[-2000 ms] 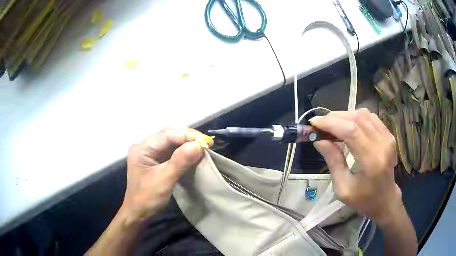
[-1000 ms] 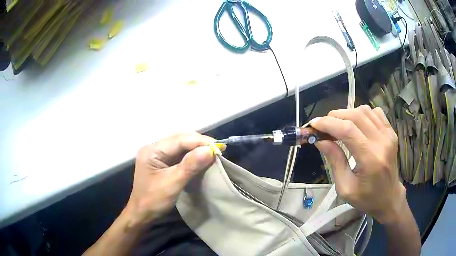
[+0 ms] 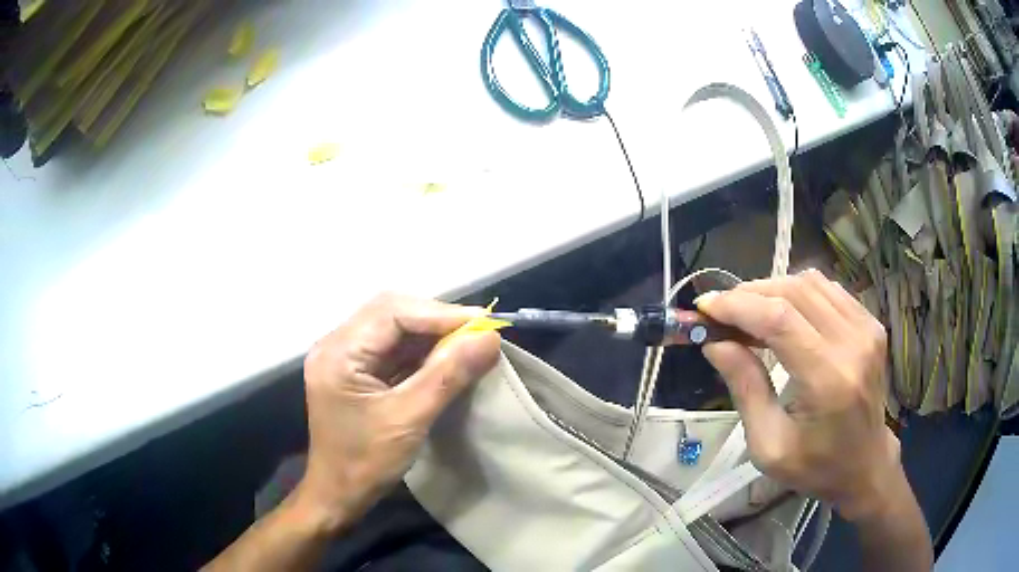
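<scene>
A cream-beige tote bag (image 3: 559, 480) lies across my lap, its mouth open, with a zipper (image 3: 581, 434) inside. My left hand (image 3: 386, 385) pinches its top left corner between thumb and forefinger. A yellow corner end (image 3: 483, 324) sticks out past the fingertips. My right hand (image 3: 805, 385) holds a thread burner (image 3: 570, 320) by its dark reddish-brown handle, the metal shaft pointing left. Its tip is at the yellow end; exact contact is hard to tell. A beige bag handle (image 3: 782, 190) arches up behind my right hand. A small blue spot (image 3: 689, 450) shows on the inner wall.
On the white table (image 3: 168, 302) lie green-handled scissors (image 3: 548, 67), yellow offcuts (image 3: 322, 153), a slim corded tool (image 3: 768, 73) and a dark round block (image 3: 836, 43). Layered bag pieces are stacked at the far left (image 3: 101, 67) and at right (image 3: 950, 257).
The bag corner and both hands sit slightly lower and further right than two seconds ago. The yellow end now shows a thin point sticking up. The scissors and table items have shifted slightly in view.
</scene>
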